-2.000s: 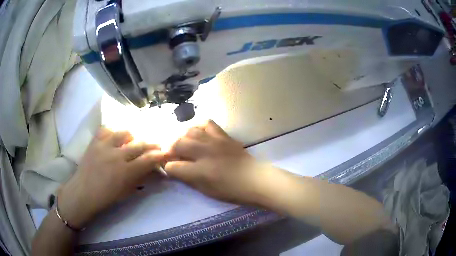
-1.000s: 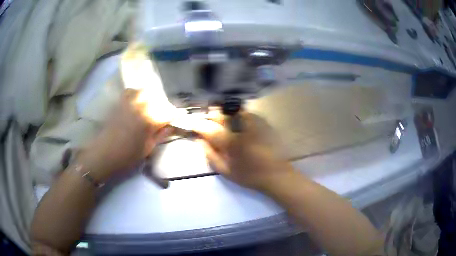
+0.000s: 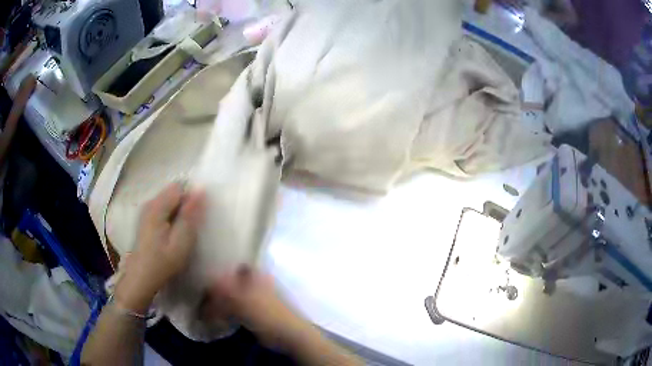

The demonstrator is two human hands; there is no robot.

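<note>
A beige cloth piece (image 3: 239, 204) hangs over the table's left front edge, blurred by motion. My left hand (image 3: 163, 239) grips its left side, fingers closed on the cloth. My right hand (image 3: 243, 297) is at its lower end, blurred, with fingertips on or partly behind the cloth; its grip is not clear. A large heap of beige cloth (image 3: 357, 93) lies behind, joined or overlapping with this piece. The sewing machine head (image 3: 554, 214) stands at the right, with its lit needle plate (image 3: 472, 275) away from both hands.
A yellowish tray (image 3: 143, 89) and a white machine housing with a round vent (image 3: 100, 36) stand at the back left. Orange and red bands (image 3: 89, 139) lie below them. A blue crate (image 3: 68, 261) with pale cloth is at the lower left. More cloth (image 3: 579, 78) lies back right.
The view has swung left, so the machine now shows at the right. Both hands have left the needle area and are now at the cloth by the table's left front edge.
</note>
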